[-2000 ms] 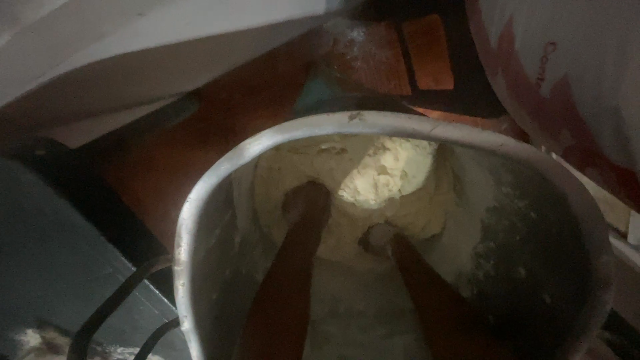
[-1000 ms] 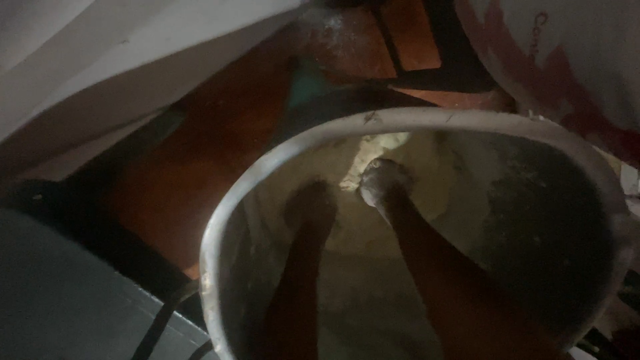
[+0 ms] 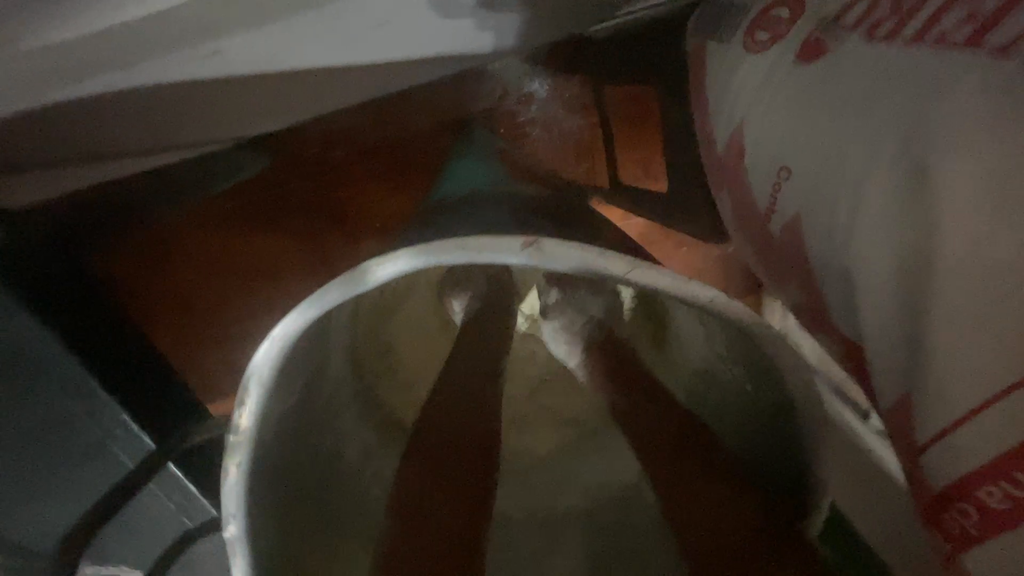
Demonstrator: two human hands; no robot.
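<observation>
Both my arms reach down into a deep, pale-rimmed tub (image 3: pixel 448 252). Pale dough (image 3: pixel 528 308) shows between my hands, lit in a small patch near the tub's far wall. My left hand (image 3: pixel 472 292) is on the left of that patch, dim and blurred, its fingers hidden. To the right of it, my right hand (image 3: pixel 580 312) touches the dough and looks dusted with something white. Shadow covers the fingers of both hands, so their grip does not show.
A large white sack with red print (image 3: pixel 904 240) stands close at the tub's right. Orange-brown flooring (image 3: pixel 280 264) lies beyond the rim. A grey flat surface (image 3: pixel 64 416) and a dark curved bar (image 3: pixel 128 480) are at the left. White sheeting (image 3: pixel 240 64) spans the upper left.
Both hands have moved farther toward the tub's far wall and closer together. Much of the bright dough seen two seconds ago is now covered by them or in shadow.
</observation>
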